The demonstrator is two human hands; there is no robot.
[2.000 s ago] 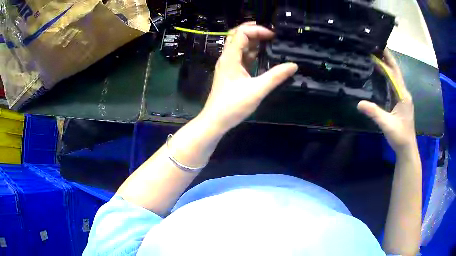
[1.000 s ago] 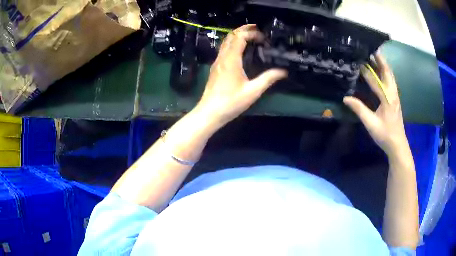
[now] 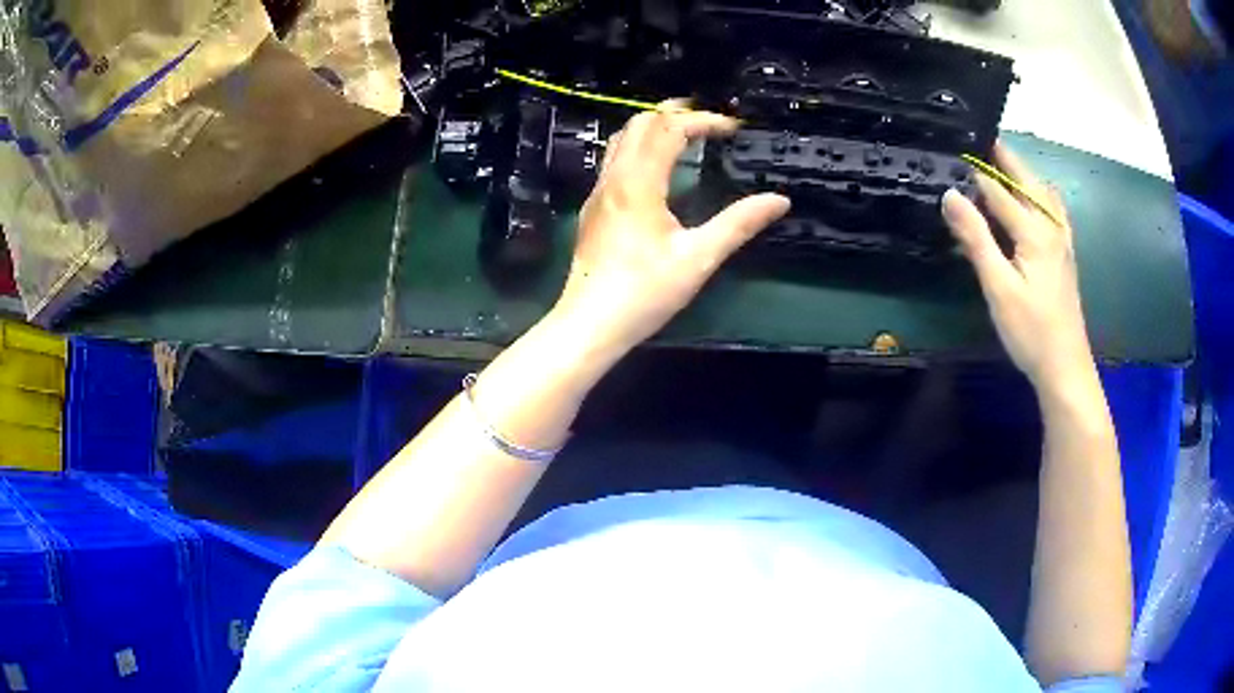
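A narrow black ribbed bar, the inner contact carrier (image 3: 853,165), lies lengthwise in front of a flat black socket panel housing (image 3: 866,84) with small slots. My left hand (image 3: 650,203) grips the bar's left end, thumb in front, fingers at the top. My right hand (image 3: 1015,244) grips its right end, thumb tip on the near side, other fingers partly hidden behind. A thin yellow-green earth wire (image 3: 582,94) runs out left past my left fingers. Another yellow-green piece (image 3: 1008,184) crosses my right fingers. Whether bar and housing are joined cannot be told.
A heap of black parts (image 3: 521,176) lies left of and behind the work on the dark green mat (image 3: 325,278). A crumpled brown paper bag (image 3: 176,149) is at the left. Blue bins (image 3: 108,569) and a yellow bin (image 3: 30,393) stand at the lower left.
The black parts between my hands have tilted, so the bar's top and the upright panel behind it show more clearly. My right hand has moved slightly left and its thumb has closed onto the bar.
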